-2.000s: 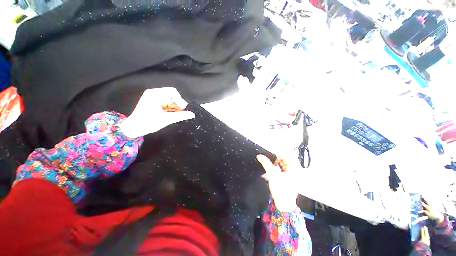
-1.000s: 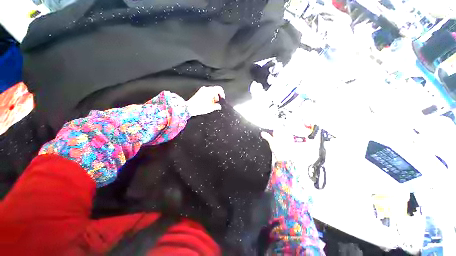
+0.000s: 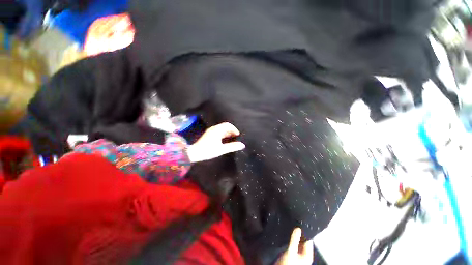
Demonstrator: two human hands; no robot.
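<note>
Black fabric with white sparkles (image 3: 290, 160) spreads over my lap and up to the white table. My left hand (image 3: 215, 143) is over the cloth left of the sparkly part, thumb and forefinger apart, with no cloth visibly pinched between them. My right hand (image 3: 298, 252) is at the bottom edge, mostly cut off, with fingertips at the lower edge of the cloth. Its grip is hidden. The frame is blurred.
Black shears (image 3: 396, 233) lie on the white table (image 3: 347, 227) at the right, beside a small red and yellow item (image 3: 406, 195). Crumpled clear plastic (image 3: 158, 115) is beyond my left forearm. A large black cloth pile (image 3: 248, 31) fills the top.
The view has swung left, so the shears sit lower right. The sparkly cloth lies spread out. My left hand's fingers have parted, and my right hand is now at the bottom edge.
</note>
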